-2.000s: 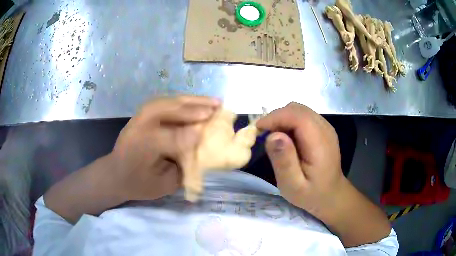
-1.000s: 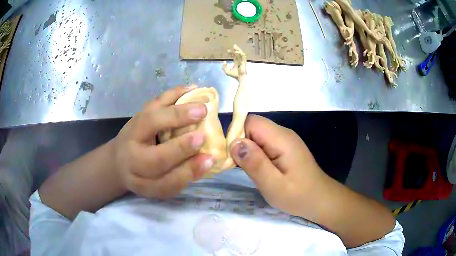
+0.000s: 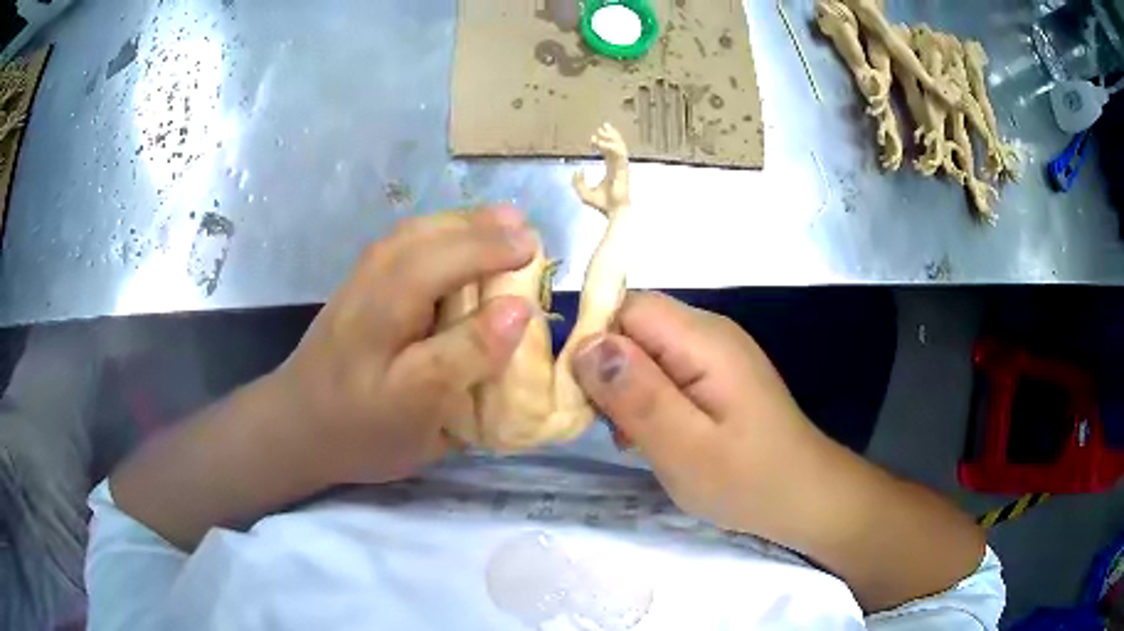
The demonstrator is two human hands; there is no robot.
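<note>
My left hand (image 3: 413,339) is closed around a tan figure torso (image 3: 519,392) over my lap, in front of the bench edge. My right hand (image 3: 684,401) pinches the upper part of a tan figure arm (image 3: 600,284) between thumb and fingers. The arm's shoulder end touches the torso's lower right side as seen; the joint is partly hidden by my right thumb. The arm points up, with its small hand in front of the cardboard mat's near edge. A small yellowish detail shows between torso and arm.
The green glue cap (image 3: 619,25) sits on the stained cardboard mat (image 3: 518,117). A pile of figure arms (image 3: 924,93) lies to its right, with a thin stick (image 3: 799,49) between. A blue-handled tool (image 3: 1069,160) lies farther right. A red stool (image 3: 1035,425) stands below the bench.
The torso has turned in my left hand, and its flat opening no longer shows. The arm came into clear view against the torso, pointing up, and has shifted slightly right since one second ago.
</note>
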